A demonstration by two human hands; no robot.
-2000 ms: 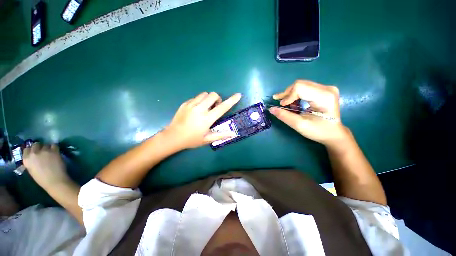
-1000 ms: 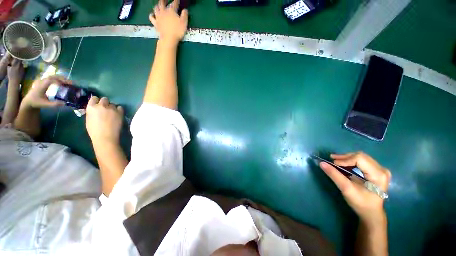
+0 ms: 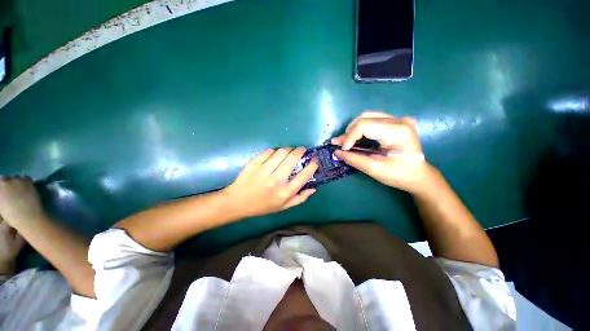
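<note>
A small dark handset body point(image 3: 331, 169) lies on the green bench in front of me, tilted up to the right. My left hand point(image 3: 275, 181) lies over its left end, fingers on it, pressing or holding it. White patches show between those fingers. My right hand point(image 3: 383, 150) is at the right end, thumb and fingertips pinching a slim dark tool point(image 3: 369, 150) whose tip points at the handset. The tip and most of the tool are hidden by the fingers.
A large black smartphone point(image 3: 385, 45) lies beyond my hands at the top. A worn pale strip point(image 3: 97, 33) curves across the upper left. A dark object point(image 3: 5, 57) is cut off at the left edge. Another person's hand and forearm point(image 3: 32, 213) are at lower left.
The view has swung back from the left. My left hand has come back from beyond the pale strip and now rests on a handset. My right hand has brought the tool to it.
</note>
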